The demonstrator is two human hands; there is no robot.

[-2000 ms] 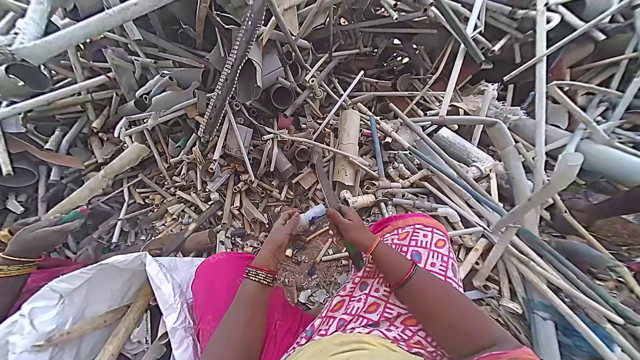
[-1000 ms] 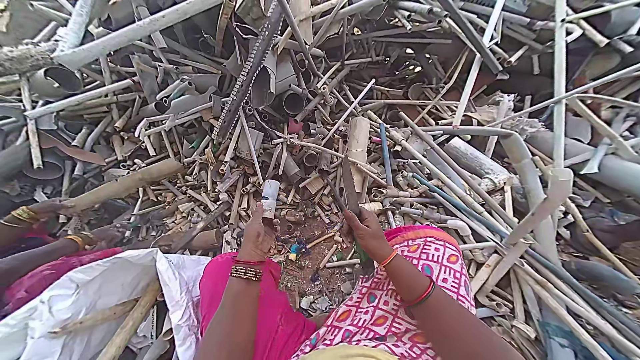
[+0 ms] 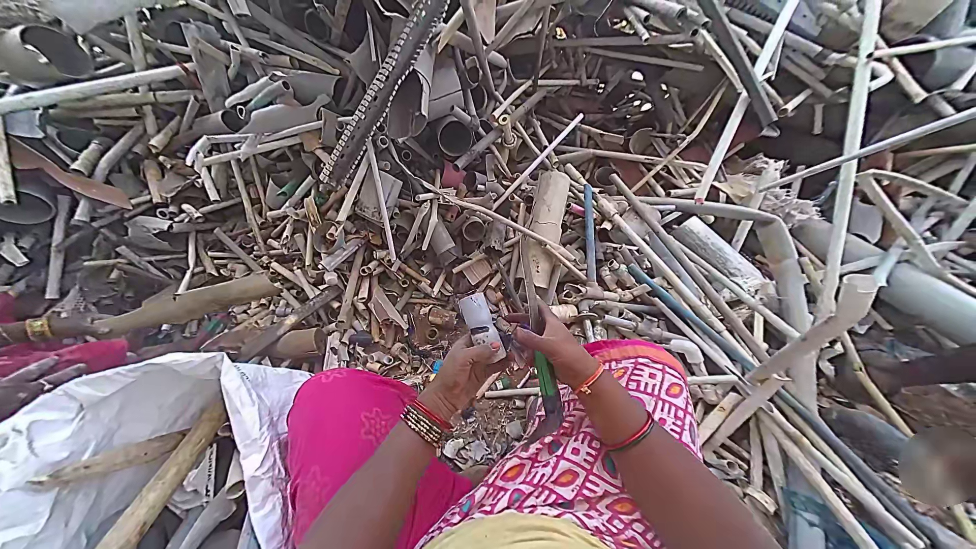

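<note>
My left hand (image 3: 460, 375) holds a short light-grey plastic pipe piece (image 3: 479, 319) with a dark opening in its side, tilted upward above my knees. Close beside it, my right hand (image 3: 555, 345) grips a long tool with a green handle (image 3: 544, 381). Its dark narrow blade (image 3: 528, 278) points up and away from me, and a curved grey end hangs below the handle. Fingers of the right hand are near the pipe piece; whether they touch it I cannot tell. Small pipe scraps (image 3: 381, 358) lie beneath and beyond both hands.
Ahead rises a heap of plastic pipes (image 3: 450, 137). A white woven sack (image 3: 114, 412) with long pipes lies at the lower left. Another person's hand (image 3: 57, 329) is at a thick pipe (image 3: 198, 303) on the left. Long pipes (image 3: 709, 328) lean along the right.
The pipe piece in my left hand has tilted and moved toward my right hand since a second ago. My right hand still holds the tool. The other person's pipe is still at the left.
</note>
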